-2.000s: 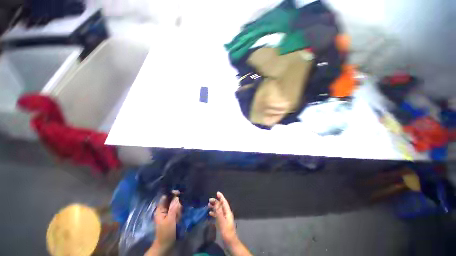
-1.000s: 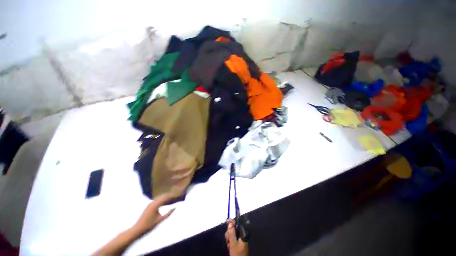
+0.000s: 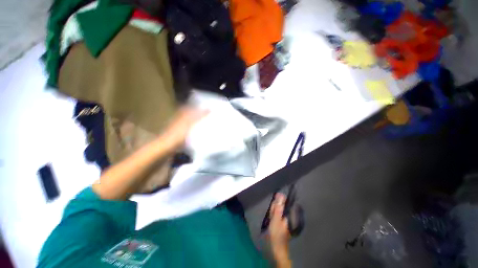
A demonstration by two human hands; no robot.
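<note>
A pale grey-white garment lies near the table's front edge, partly spread, its lower edge fairly straight. My left hand is blurred at the garment's upper left edge and appears to grip it; the fingertips are not clear. My right hand is closed on a thin black hanger, held up beyond the table's front edge, right of the pale garment. The hanger looks narrow, seen nearly edge-on.
A heap holds a khaki garment, green cloth, black cloth and an orange garment. A smartphone lies at left. Red bundles and yellow paper are at right. Clear plastic is below right.
My left hand has moved from the khaki garment's lower end to the pale garment, which is now more spread out. My right hand still holds the hanger, now beyond the table edge. The view is closer.
</note>
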